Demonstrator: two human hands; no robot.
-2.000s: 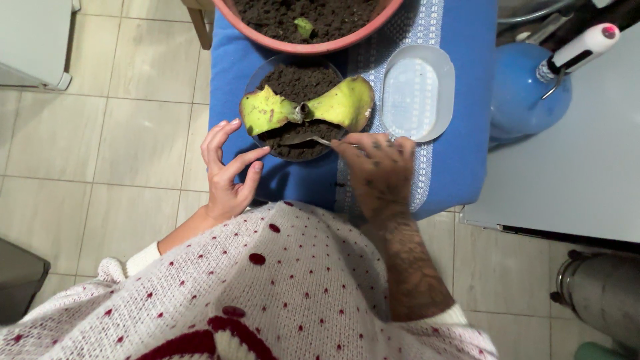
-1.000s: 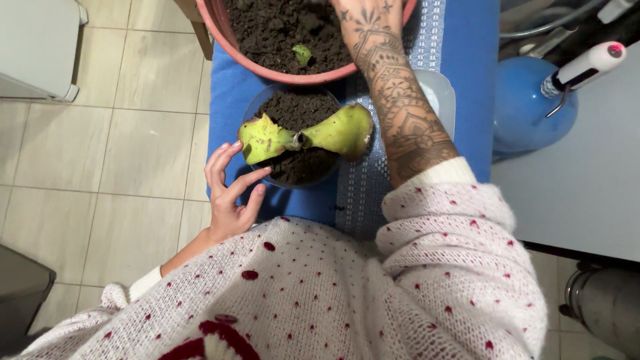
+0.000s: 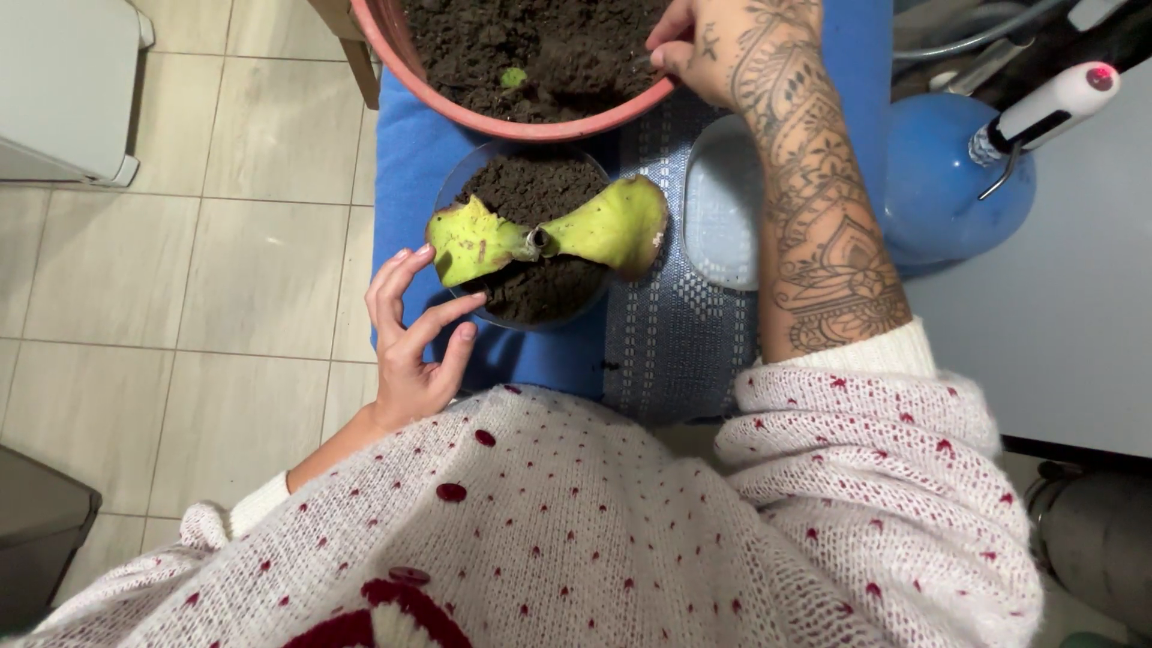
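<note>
A plant with two broad yellow-green leaves [image 3: 605,225] lies across a clear round container of dark soil [image 3: 540,292]. My left hand [image 3: 418,337] rests at the container's left rim with its fingers apart, fingertips by the left leaf and the near edge. Above, my right hand [image 3: 724,54] is at the right rim of a large terracotta-coloured pot [image 3: 531,131] of soil, thumb and forefinger close together over the rim. Whether anything is between them cannot be told. A small green leaf piece [image 3: 513,77] lies on the pot's soil.
A translucent plastic tub [image 3: 720,216] stands right of the container, partly behind my right forearm. A blue cloth [image 3: 405,117] and a patterned woven runner [image 3: 679,342] cover the table. To the right stands a blue water jug [image 3: 954,198] with a white pump [image 3: 1057,108].
Two seconds ago my right hand held a thin tool in the small container's soil; it has moved up to the large pot. My left hand has stayed by the small container.
</note>
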